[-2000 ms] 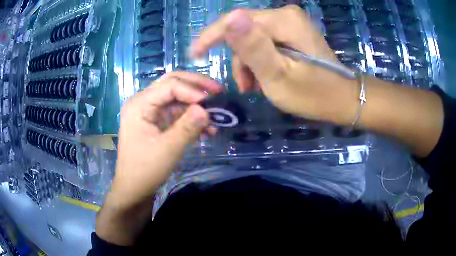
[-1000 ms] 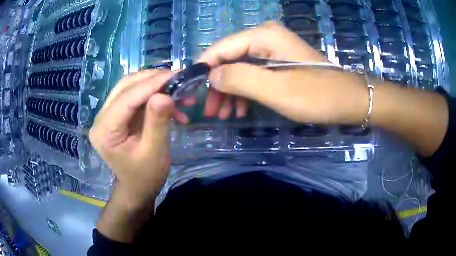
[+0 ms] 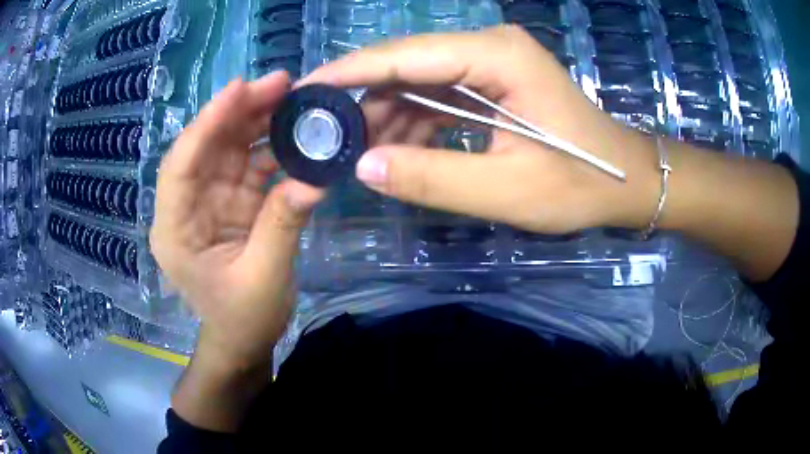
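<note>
A black disc with a silver round centre, which looks like a speaker driver [image 3: 318, 135], is held upright between both hands, its silver face towards me. My left hand [image 3: 233, 195] grips its left and lower edge with fingers and thumb. My right hand [image 3: 497, 133] touches its upper and right edge with the index finger and thumb. Silver tweezers [image 3: 542, 135] lie across my right palm, prongs slightly apart, clear of the disc. The main clear blister tray [image 3: 533, 263] is below the hands, partly hidden by them.
A side blister tray [image 3: 151, 208] with rows of black discs is at left. More clear trays [image 3: 22, 168] stand at the far left edge. Grey floor with a yellow line [image 3: 146, 351] shows at lower left. A thin looped wire [image 3: 708, 310] is at lower right.
The disc, first showing a pale ring, then tilted nearly edge-on, now shows its silver-centred face. It has moved left and up. My right hand has come down and left onto its edge.
</note>
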